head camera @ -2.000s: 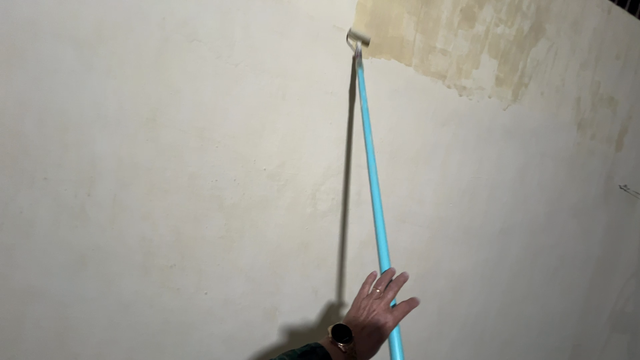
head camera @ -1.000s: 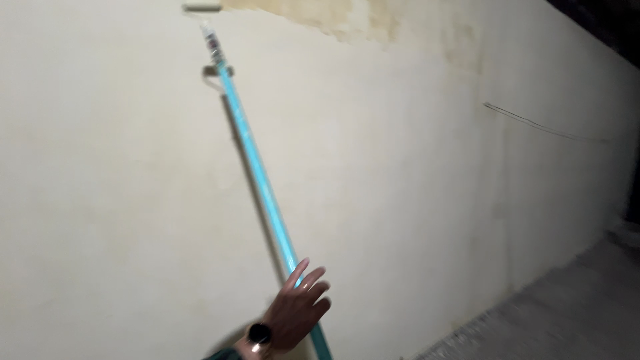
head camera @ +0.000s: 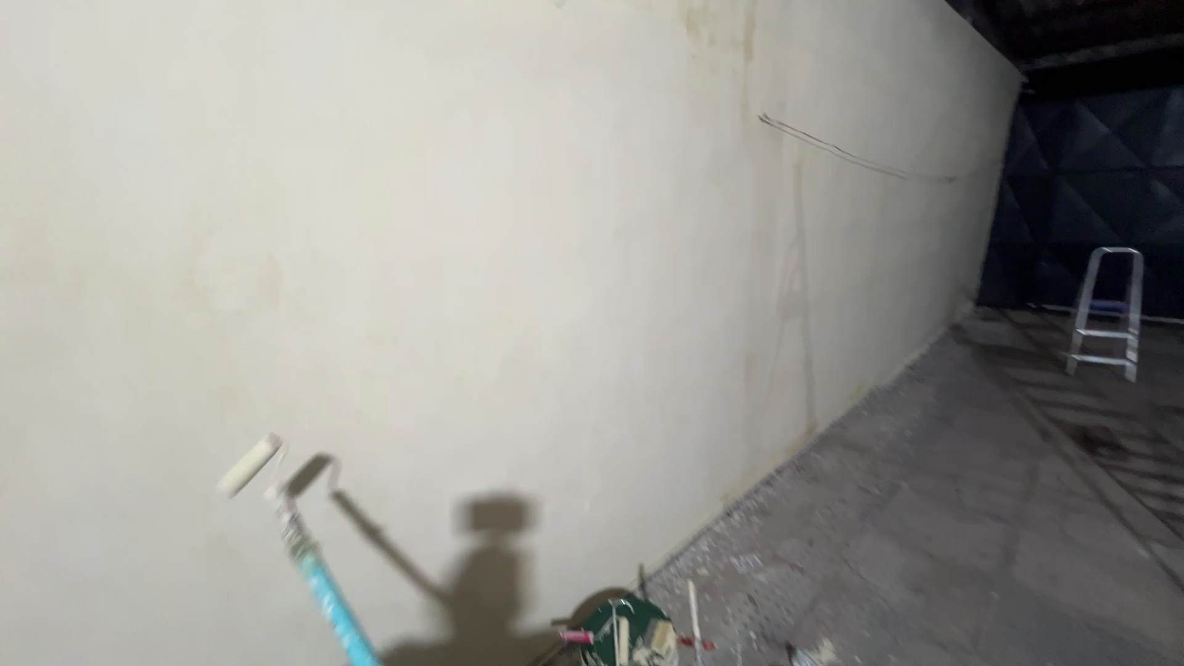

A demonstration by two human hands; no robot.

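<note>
A paint roller (head camera: 250,464) with a pale cover stands at the lower left, at the end of a turquoise extension pole (head camera: 338,610) that runs out of the bottom edge. Its shadow lies on the pale wall (head camera: 518,277) to its right. Neither my left hand nor my right hand is in view, so the grip on the pole is hidden. At the bottom centre, near the foot of the wall, is a green container (head camera: 601,638) with a pink-handled tool (head camera: 577,636) and other paint-smeared tools on or in it.
A rough grey floor (head camera: 925,499) runs along the wall's base, with debris near the edge. A thin cable (head camera: 832,148) hangs on the wall. At the far right an aluminium stepladder (head camera: 1105,314) stands before a dark panelled gate (head camera: 1101,185).
The roller has come down from high on the wall to the lower left. The hand seen on the pole earlier has left the view. The view has swung right and down.
</note>
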